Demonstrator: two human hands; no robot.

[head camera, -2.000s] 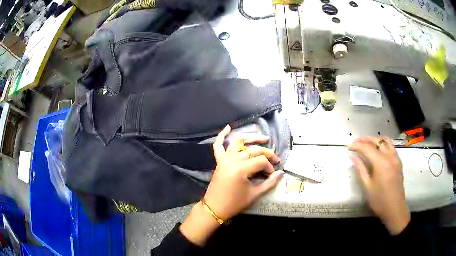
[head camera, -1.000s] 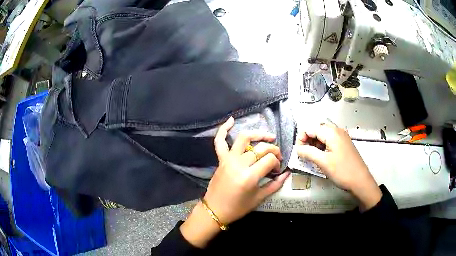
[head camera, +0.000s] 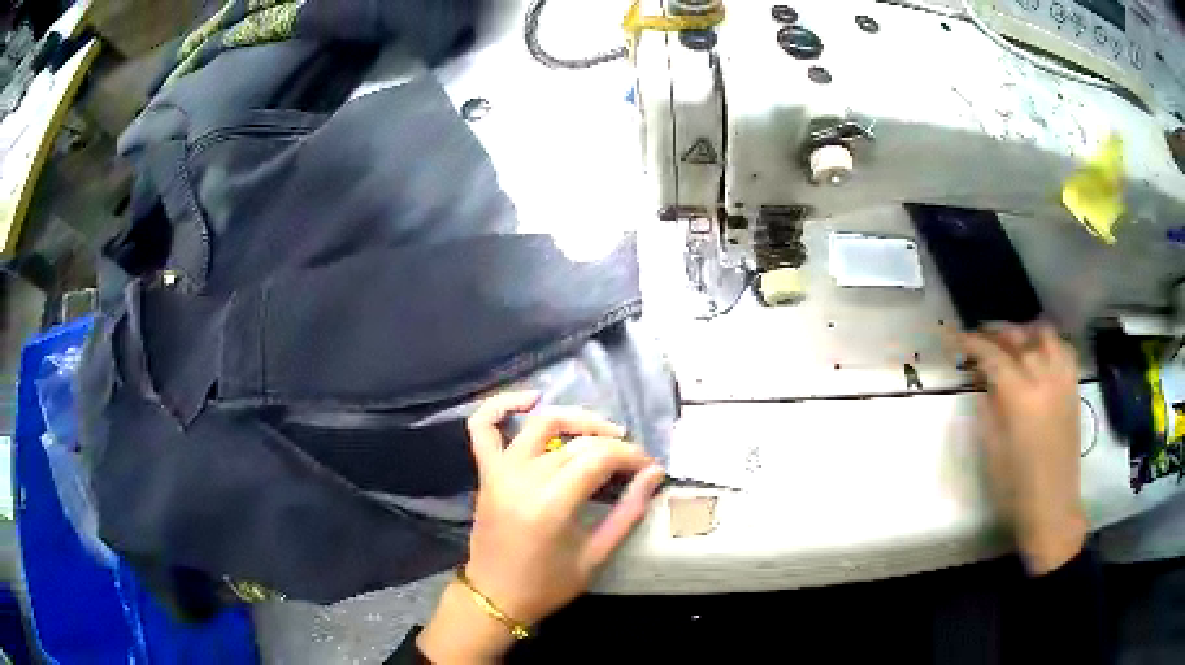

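Note:
A dark denim garment (head camera: 390, 325) lies on the left of the white sewing table, its paler grey inside (head camera: 611, 390) turned up near the front edge. My left hand (head camera: 552, 487) pinches the garment's edge between thumb and fingers. A thin dark line sticks out right of my left fingertips; I cannot tell what it is. My right hand (head camera: 1027, 403) is blurred, on the table's right below the black flat rectangle (head camera: 975, 266). Its fingers are bent down, and what is under them is hidden. No snips show.
The sewing machine head (head camera: 832, 117) stands behind, its needle area (head camera: 708, 266) right of the garment. A white block (head camera: 875, 260) and a yellow scrap (head camera: 1095, 188) are on the right. A small tan patch (head camera: 693, 516) is near the front edge. A blue crate (head camera: 65, 546) is at lower left.
My right hand has moved right, from beside the garment edge to where the orange snips were seen. My left hand still holds the garment. The view has shifted.

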